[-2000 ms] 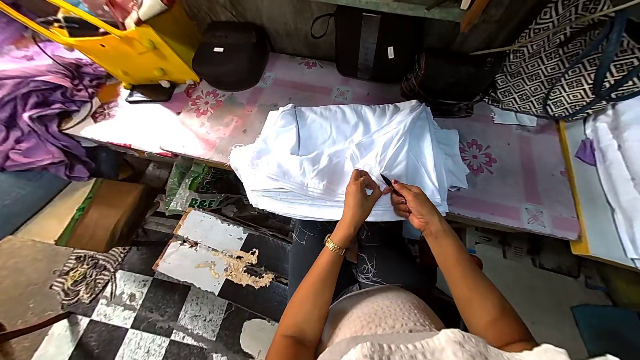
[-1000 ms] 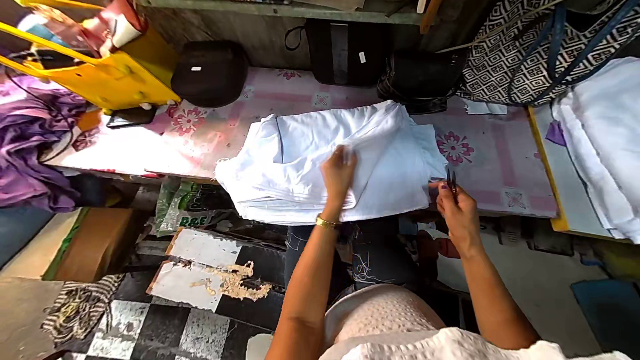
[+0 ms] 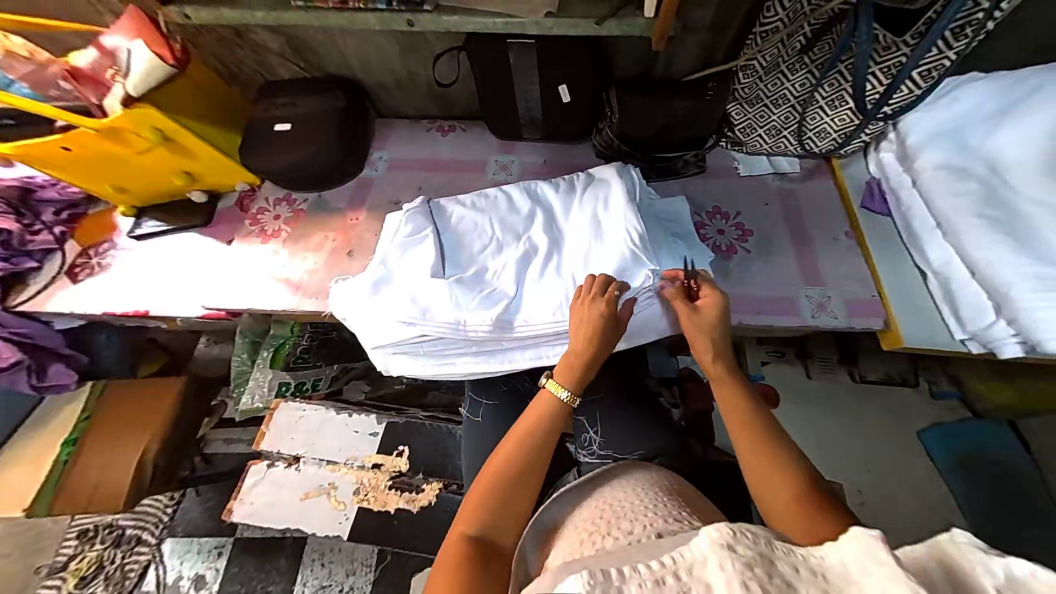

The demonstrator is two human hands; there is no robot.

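A stack of folded white fabric pieces lies on the floral-covered bench, its near edge hanging over my lap. My left hand, with a gold watch at the wrist, rests on the stack's near right part, fingers spread loosely over the cloth. Close to its right, my right hand holds small dark thread snips, tips pointing away from me. Its thumb and forefinger are at the right edge of the cloth; whether they pinch it I cannot tell.
Black cases and a patterned bag line the bench's back. A yellow container and a phone are at left. More white fabric lies at right. Below are a cardboard box and a checkered board.
My left hand has moved from the middle of the cloth to its near right part. My right hand, out at the right edge a second ago, is back beside it with the snips.
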